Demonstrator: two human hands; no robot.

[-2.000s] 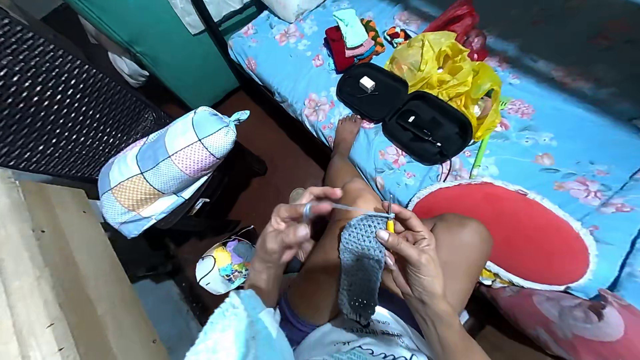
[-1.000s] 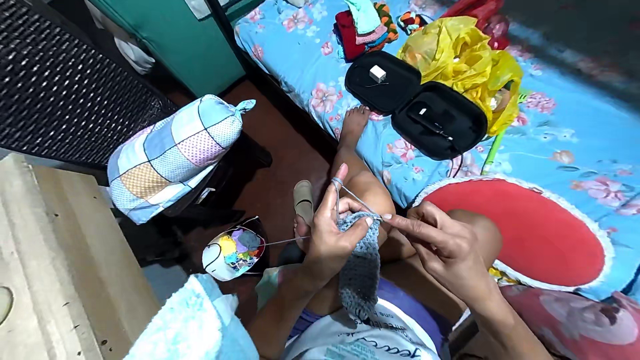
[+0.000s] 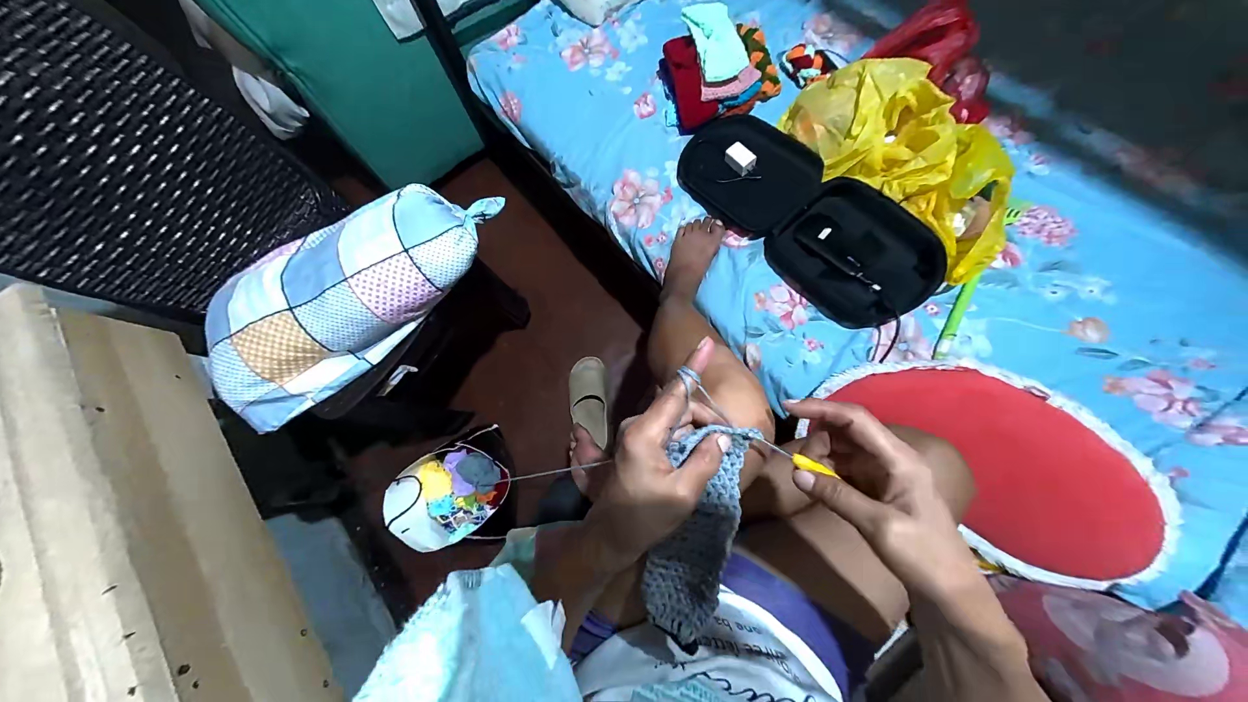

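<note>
My left hand (image 3: pixel 663 458) pinches the top edge of a grey crocheted strip (image 3: pixel 692 546), which hangs down over my lap. Grey yarn (image 3: pixel 561 470) loops around the raised left index finger and runs left to a bag of colourful yarn balls (image 3: pixel 458 487) on the floor. My right hand (image 3: pixel 868 478) holds a crochet hook (image 3: pixel 812 466) by its yellow handle, between thumb and fingers. The hook's thin metal shaft points left and meets the strip's upper right corner. Whether its tip is inside a stitch is too small to tell.
On the floral bed lie a red oval cushion (image 3: pixel 1014 468), an open black case (image 3: pixel 858 253), a yellow plastic bag (image 3: pixel 877 117) and folded knitted pieces (image 3: pixel 717 58). A patchwork bolster (image 3: pixel 341 292) is at left, above a cardboard surface (image 3: pixel 146 507). A slipper (image 3: pixel 588 400) is on the floor.
Two seconds ago the hook's yellow handle was against the strip; now it is to the strip's right. My left hand has moved from beside the strip onto its top edge, index finger raised.
</note>
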